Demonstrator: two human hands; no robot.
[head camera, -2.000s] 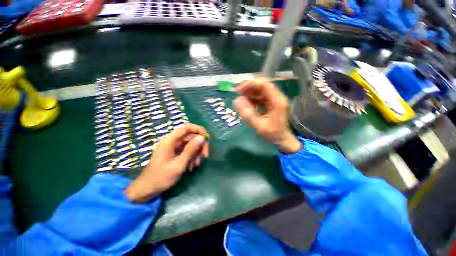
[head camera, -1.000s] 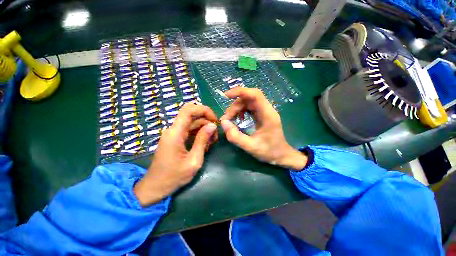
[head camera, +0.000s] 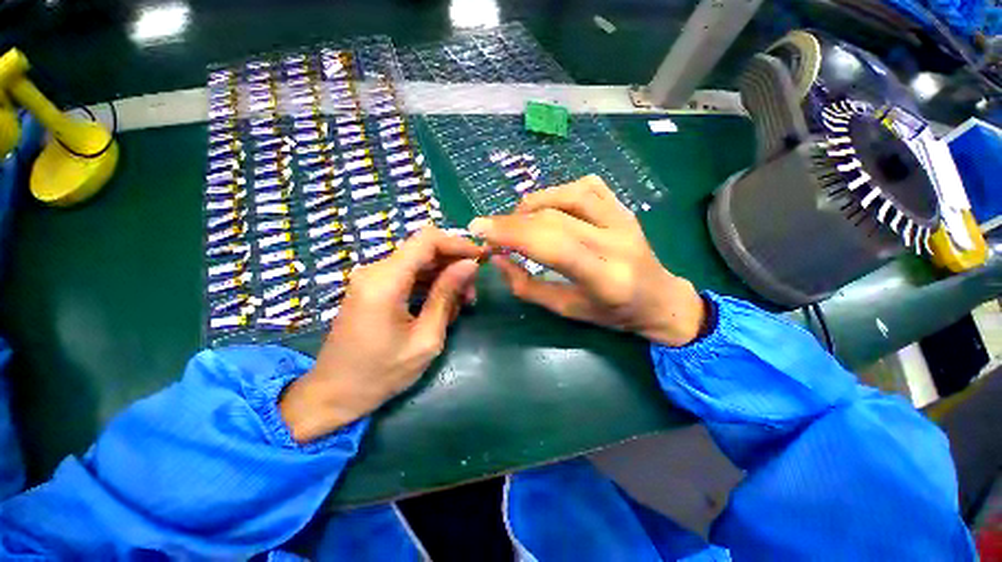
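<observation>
My left hand (head camera: 385, 318) holds a small battery cell between thumb and fingertips; only a tiny amber bit (head camera: 481, 259) of it shows. My right hand (head camera: 599, 258) meets it there, its thumb and index finger pinched at the same piece, with a small white end at the index fingertip. What exactly the right fingers grip is hidden. The full clear blister tray (head camera: 214, 274) with columns of white cells with yellow ends lies left of my hands. The second clear tray (head camera: 615, 165) lies behind my right hand, with a few cells (head camera: 514, 170) and a green piece (head camera: 546, 119) on it.
A dark grey strip dispenser (head camera: 769, 236) with white strips fanned around its face stands at the right. A metal post (head camera: 703, 53) rises behind, beside a small white scrap (head camera: 663, 126). A yellow desk fan (head camera: 75, 170) stands at the left. A pale rail (head camera: 165, 108) crosses the green mat.
My right hand has come in from above the second tray to my left hand, and its fingers have closed further at the piece. My left hand has stayed nearly in place. The view has shifted.
</observation>
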